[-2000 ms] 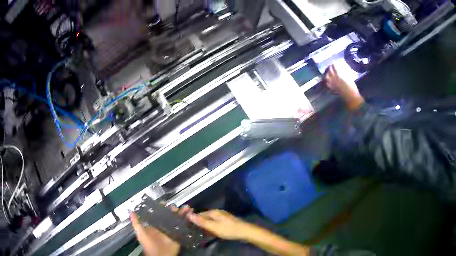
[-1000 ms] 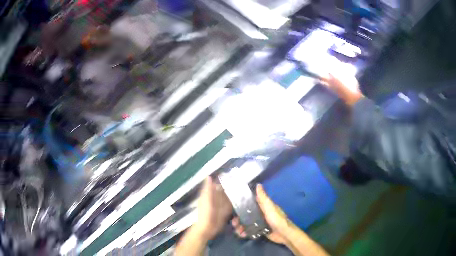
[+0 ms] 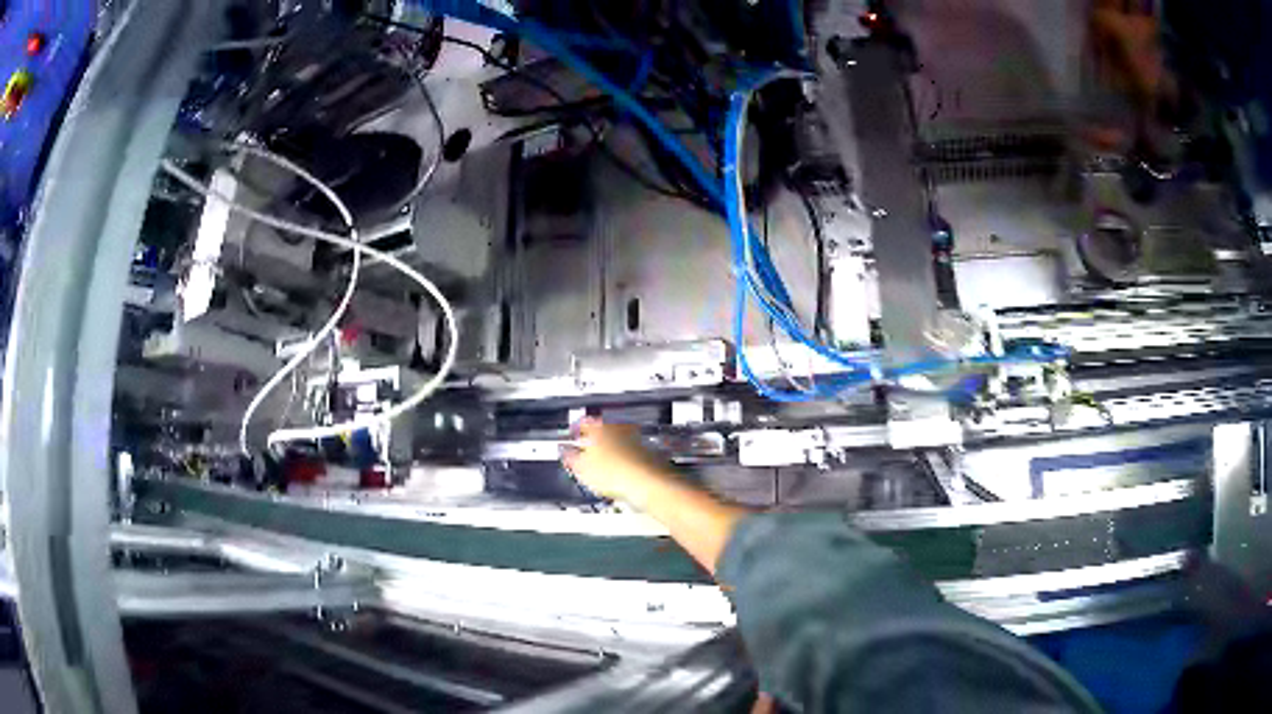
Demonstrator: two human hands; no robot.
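Note:
My right hand (image 3: 614,463) reaches from the lower right over the green belt (image 3: 419,536) to the silver rails behind it. Its fingers are bent at a narrow metal rail (image 3: 527,451); whether they hold anything cannot be told. A dark grey area (image 3: 530,480) lies just below the fingertips, too unclear to name. A sliver of skin at the bottom edge, probably my left hand (image 3: 763,703), is almost wholly cut off. The dark carrier fixture seen earlier cannot be made out in my hands.
A thick pale machine frame bar (image 3: 87,349) stands at the left. White cables (image 3: 449,328) loop left of my hand, and blue air tubing (image 3: 735,230) hangs to its right. A dark grey patch (image 3: 1039,548) shows on the belt at the right. Something blue (image 3: 1116,663) is at the lower right.
The view has swung left along the line. Both hands were at the dark fixture before; now one hand reaches to the rails and the other is nearly out of view.

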